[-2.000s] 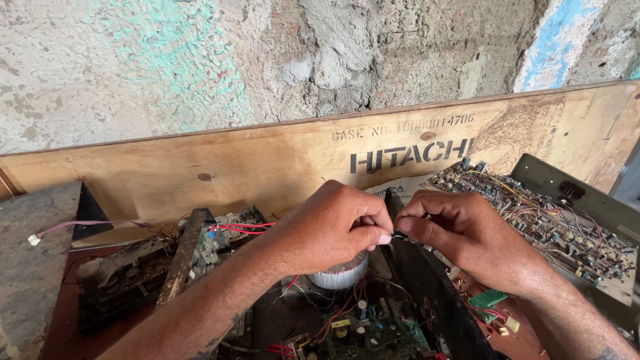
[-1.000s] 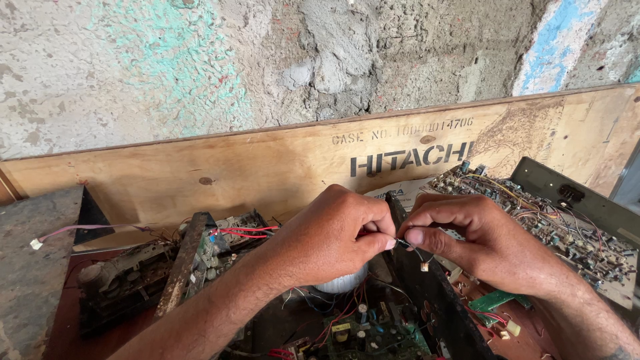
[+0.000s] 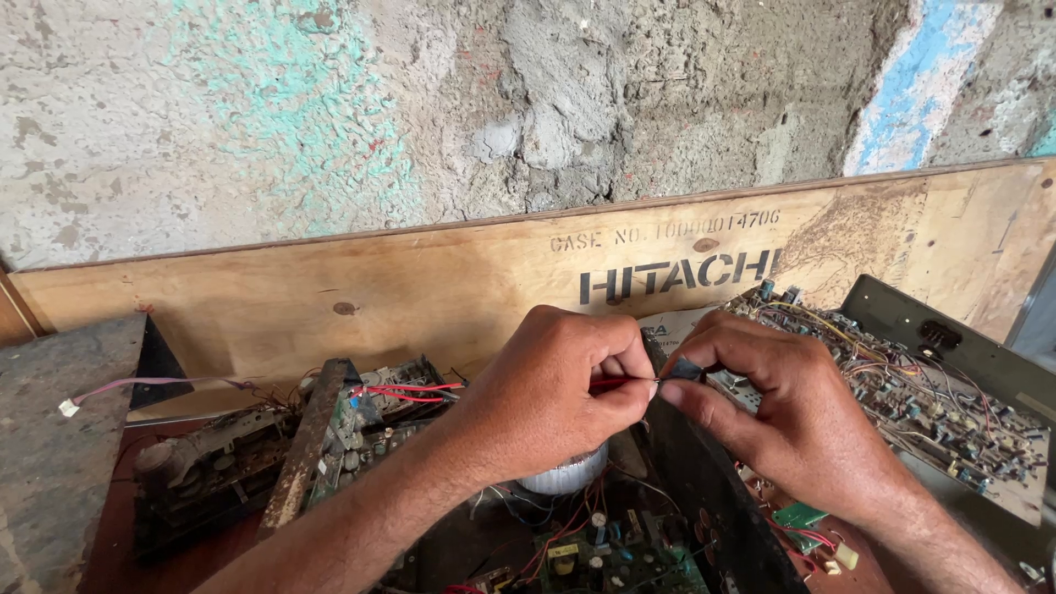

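Observation:
My left hand (image 3: pixel 569 388) pinches a red wire (image 3: pixel 609 383) between thumb and index finger. Its tip meets the fingertips of my right hand (image 3: pixel 759 404), which closes on a small dark piece (image 3: pixel 683 369), perhaps tape or sleeving; its exact kind cannot be told. Both hands are above an open black metal chassis (image 3: pixel 701 470). Inside the chassis, below my left hand, a round toroidal transformer (image 3: pixel 569 474) is partly hidden. A green circuit board (image 3: pixel 619 553) with wires and components lies in front of it.
A plywood panel (image 3: pixel 445 280) stands behind, against a rough wall. At right lies a component-filled circuit board (image 3: pixel 949 429) by a metal chassis panel (image 3: pixel 907 322). Dusty electronics (image 3: pixel 214 478) and a worn board (image 3: pixel 58 429) with a white connector (image 3: pixel 68 407) over it are at left.
The small dark piece now shows clearly between my right thumb and index finger. The small connector that hung below my right hand a second ago is no longer visible there.

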